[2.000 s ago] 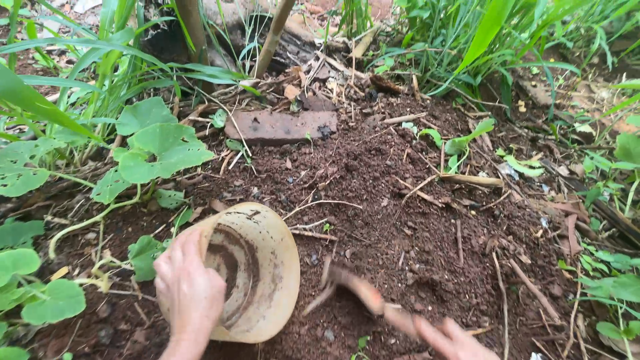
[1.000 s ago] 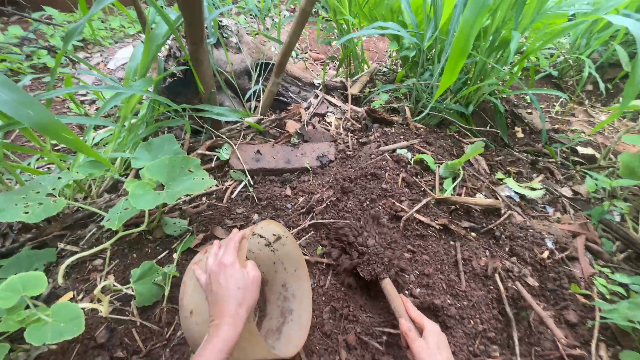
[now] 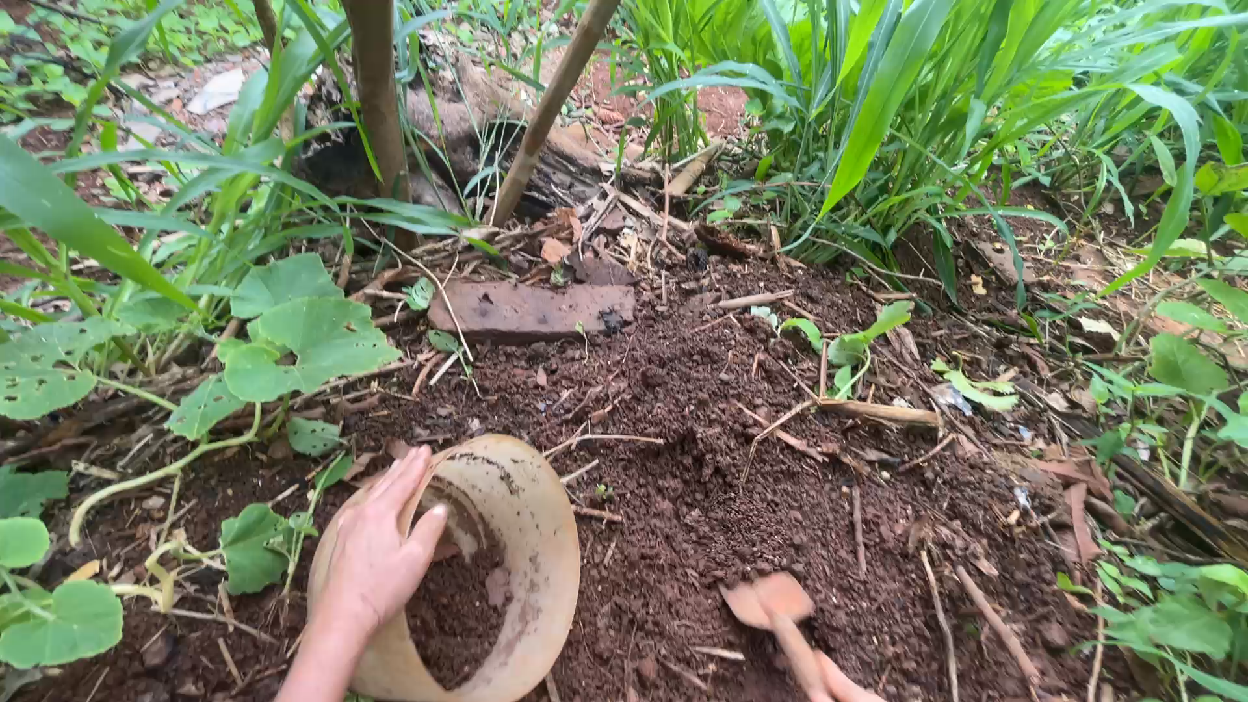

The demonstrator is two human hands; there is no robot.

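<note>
My left hand [image 3: 382,546] grips the left rim of a beige, soil-stained container [image 3: 546,575], which is tilted so that its mouth shows. Dark soil [image 3: 458,609] lies inside it. At the bottom edge, to the right of the container, my right hand [image 3: 840,682] is partly in view, closed on the handle of a small trowel [image 3: 768,600]. The trowel's blade rests against loose reddish-brown soil [image 3: 721,468] and carries little or no soil.
A brick [image 3: 531,312] lies across the soil beyond the container. Thin trunks [image 3: 380,107] rise behind it. A leafy vine [image 3: 312,341] borders the left, tall grass [image 3: 877,107] the back right. A small seedling [image 3: 858,346], sticks and dry stalks [image 3: 877,411] lie on the right.
The trowel, heaped with soil a second ago, has moved down towards the bottom edge and its blade now shows bare. Soil now shows inside the container, still in my left hand.
</note>
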